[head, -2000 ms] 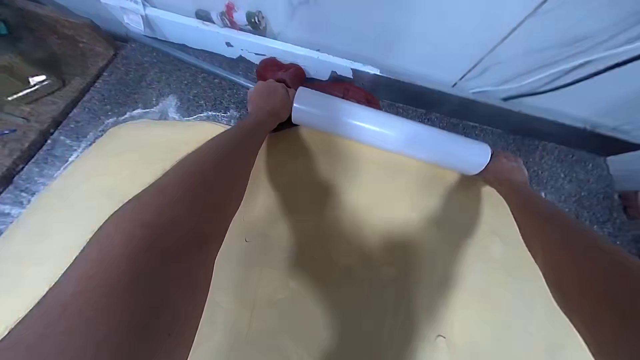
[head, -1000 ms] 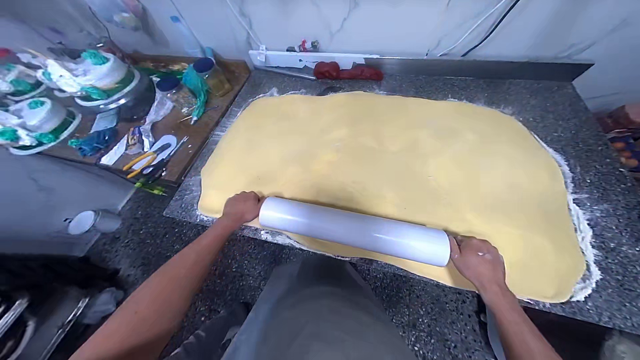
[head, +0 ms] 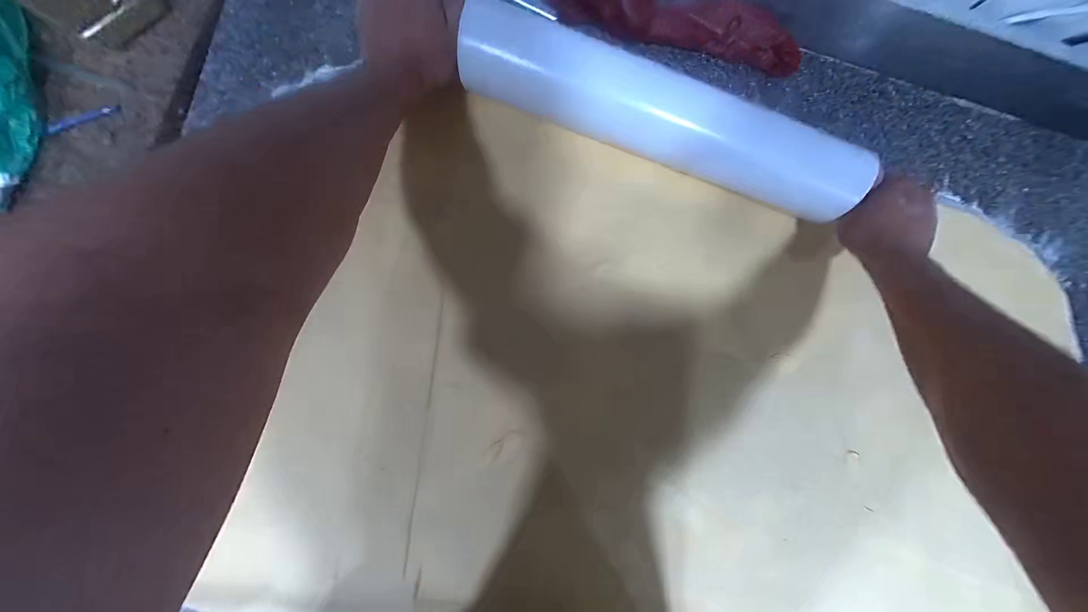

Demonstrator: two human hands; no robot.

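A large sheet of yellow dough [head: 595, 408] lies flat on the speckled stone counter, with a few small creases and the shadow of my arms on it. Across its far edge rests a thick white rolling pin [head: 663, 110], slanting down to the right. My left hand [head: 412, 42] grips the pin's left end and is partly cut off by the top of the view. At the other end, my right hand [head: 891, 217] is closed around the handle, which the fingers hide.
A red cloth or bag [head: 722, 34] lies just beyond the pin, near the wall. White flour dusts the counter [head: 977, 144] along the dough's edge. At the upper left, a brown board [head: 110, 76] holds a blue pen [head: 82, 120] and green plastic [head: 15, 102].
Both hands have moved with the rolling pin from the near edge of the dough, where it was one second ago, to the far edge. The view has moved much closer.
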